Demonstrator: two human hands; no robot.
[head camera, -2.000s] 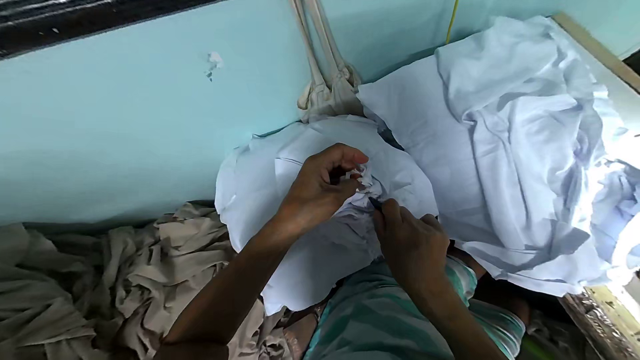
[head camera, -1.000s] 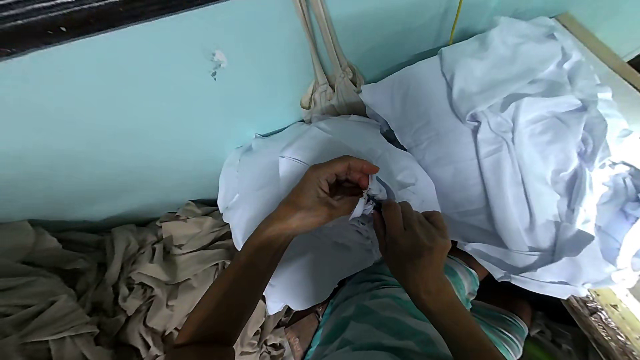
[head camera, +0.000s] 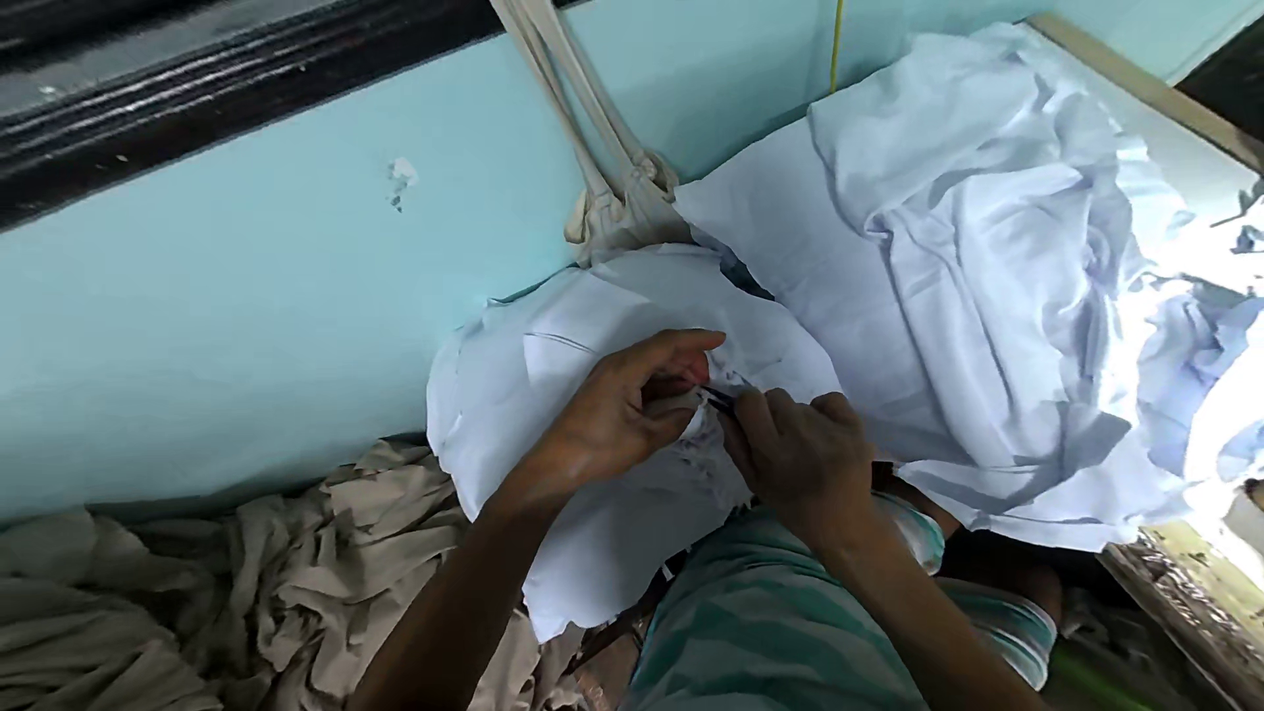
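Observation:
My left hand (head camera: 632, 405) is curled over a pile of white fabric (head camera: 602, 553), its thumb and fingers bent toward each other; whether anything small is between them cannot be told. Close on its right, my right hand (head camera: 800, 454) is closed on a small dark pointed tool (head camera: 719, 398), whose tip reaches the left fingers. The tool's handle is hidden in the palm, so its kind cannot be told. Small loose white scraps (head camera: 706, 459) lie on the fabric just under both hands.
A larger heap of white cloth (head camera: 987, 296) lies to the right on a wood-edged table (head camera: 1136, 84). Beige cloth (head camera: 346, 573) is piled at lower left. Beige cloth straps (head camera: 583, 109) hang against the light blue wall (head camera: 247, 296) behind. A yellow cord (head camera: 837, 44) hangs farther right.
A small white piece that stood up between my hands one second ago no longer shows there. The dark tool's tip now shows against my left fingers.

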